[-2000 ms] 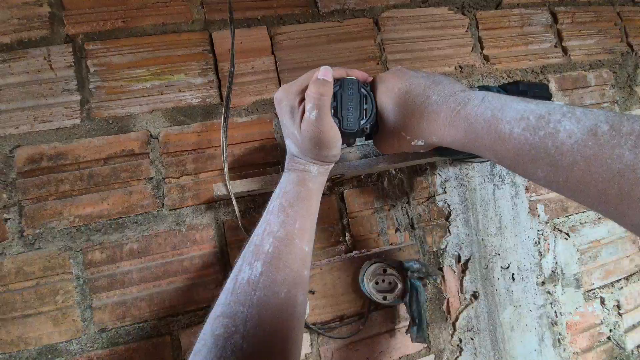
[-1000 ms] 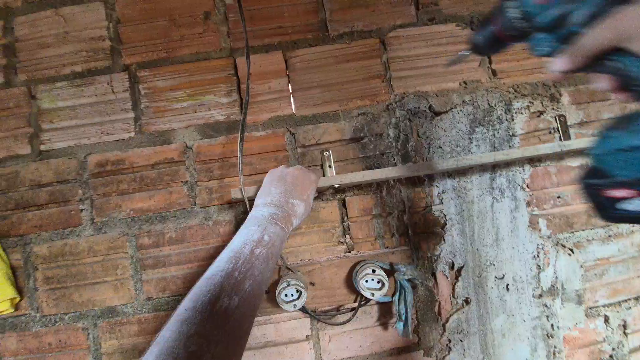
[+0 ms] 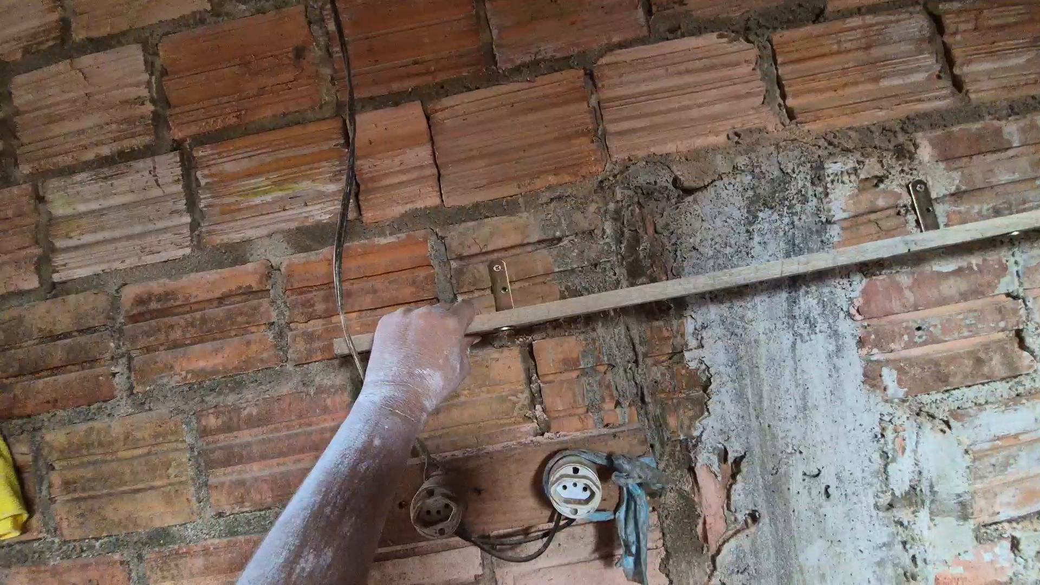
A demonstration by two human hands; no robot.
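My left hand (image 3: 418,349), dusted with white powder, grips a thin wooden strip (image 3: 699,284) near its left end. The strip runs across the brick wall, rising to the right. A metal bracket (image 3: 500,284) with holes stands up against the wall just right of my left hand, with a screw at its top. A second metal bracket (image 3: 923,205) shows above the strip at the right. My right hand is out of view.
Two round electrical sockets (image 3: 574,487) (image 3: 436,508) hang below the strip on dark cables, blue plastic (image 3: 632,520) beside one. A black cable (image 3: 344,187) runs down the hollow-brick wall (image 3: 512,134). Yellow cloth (image 3: 10,491) shows at the left edge.
Two seconds ago both my hands were together at a power tool above the strip. One second ago my right hand held the cordless drill at the right; hand and drill have since left the view.
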